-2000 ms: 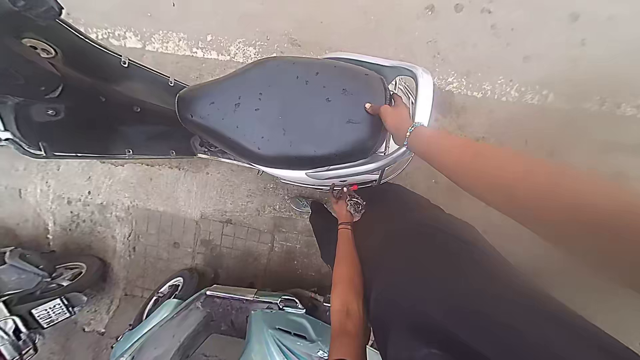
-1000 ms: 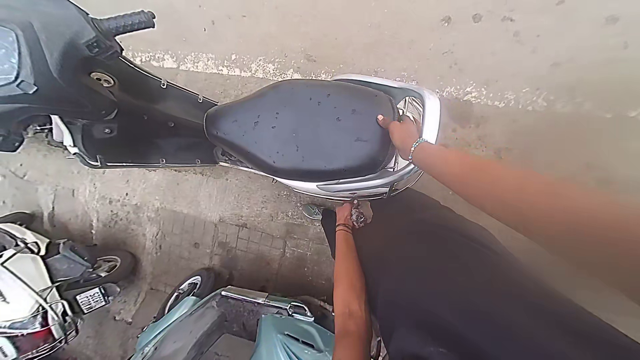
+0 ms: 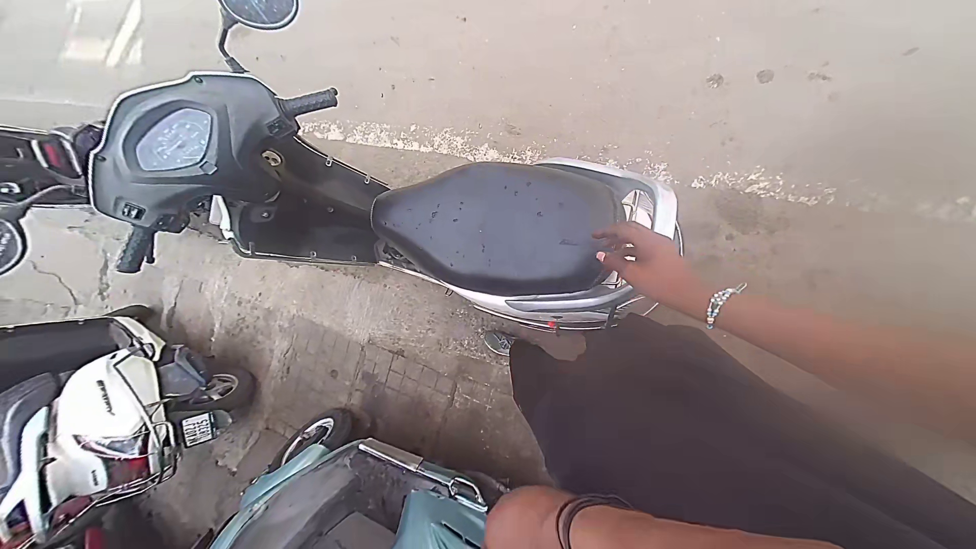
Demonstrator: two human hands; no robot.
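Note:
A scooter's black seat (image 3: pixel 496 229), dotted with small marks, is in the middle of the view. Over its rear edge is my right hand (image 3: pixel 629 255), fingers apart and holding nothing; whether the fingertips touch the seat I cannot tell. A beaded bracelet (image 3: pixel 718 305) is on that wrist. Behind the seat curves the silver grab rail (image 3: pixel 665 210). A small red thing (image 3: pixel 552 325) shows low on the scooter's near side. My left hand (image 3: pixel 522 518) is at the bottom edge, beside dark wrist bands (image 3: pixel 572 515); its fingers are hidden, and what it holds does not show.
The scooter's handlebar and dashboard (image 3: pixel 174 139) are at left, a round mirror (image 3: pixel 259 9) above them. A white scooter (image 3: pixel 103 423) stands at lower left, a teal scooter (image 3: pixel 435 518) at bottom centre. A shoe (image 3: pixel 499 342) rests on the paving beside dark clothing (image 3: pixel 671 412).
My left hand has come away from the scooter's side, down to the bottom edge. My right hand's fingers have spread over the seat's rear. The view has shifted towards the handlebar.

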